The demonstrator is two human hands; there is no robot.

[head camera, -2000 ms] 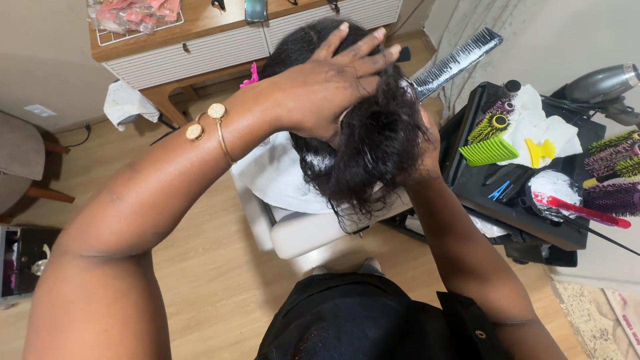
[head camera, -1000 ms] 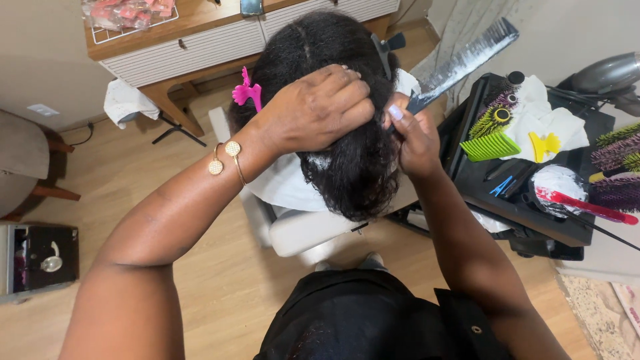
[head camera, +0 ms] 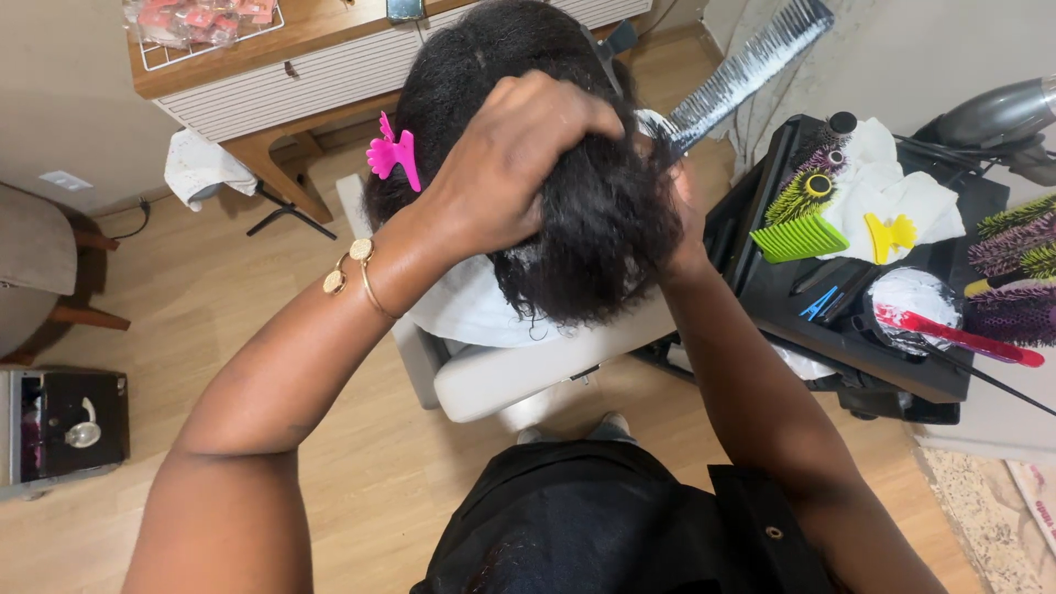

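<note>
A seated person's dark hair [head camera: 577, 239] fills the middle of the view, loose at the back. My left hand [head camera: 528, 157] lies on it with bent fingers and grips a section near the crown. At the right side of the head, my right hand [head camera: 683, 202] is partly behind the hair, with a wide comb [head camera: 742, 74] coated in white cream sticking up from it. A pink claw clip [head camera: 394, 154] is fixed at the left of the head, and a dark hair clip [head camera: 615, 49] at the upper right. A white towel [head camera: 470, 309] lies under the hair.
On the right, a black trolley [head camera: 858, 363] bears round brushes, a green comb [head camera: 799, 239], a yellow claw clip [head camera: 891, 237] and a bowl of white cream [head camera: 912, 301] with a red-handled brush. A hair dryer [head camera: 990, 111] is beyond. A wooden dresser [head camera: 289, 82] stands ahead, the chair back [head camera: 528, 371] nearer.
The hair is spread lower over my right hand than a second ago. My left hand has shifted over the hair, its fingers less tightly bunched than before. The comb has stayed with my right hand.
</note>
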